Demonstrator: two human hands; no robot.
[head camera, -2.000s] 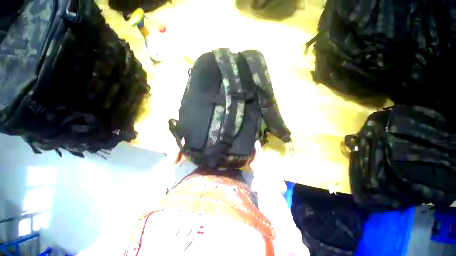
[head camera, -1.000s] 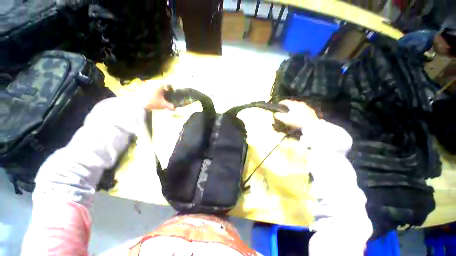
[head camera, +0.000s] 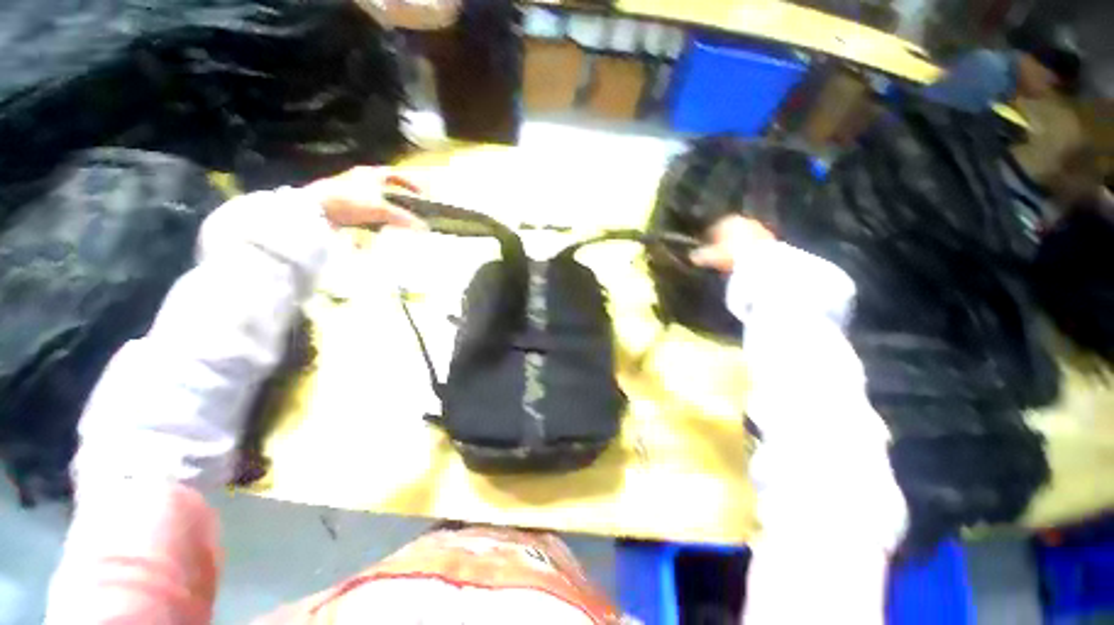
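A dark backpack (head camera: 535, 366) lies on the pale yellow table (head camera: 354, 470) in front of me, its black back panel with a camo centre strip facing up. Its two shoulder straps spread outward from the top. My left hand (head camera: 367, 199) holds the end part of the left shoulder strap (head camera: 470, 221). My right hand (head camera: 731, 242) holds the right shoulder strap (head camera: 611, 237) near its end. A thin webbing strap hangs loose at the bag's left side. The picture is slightly blurred.
Dark backpack stacks stand at the left (head camera: 98, 281) and right (head camera: 941, 330). Blue bins show below the table edge (head camera: 938, 588) and on the floor beyond the table (head camera: 737, 86), near cardboard boxes (head camera: 552, 76). A person (head camera: 1038, 76) is at the far right.
My hands, earlier low beside the bag, now hold the straps out sideways. Since one second ago the backpack has moved away from me, off the table's near edge.
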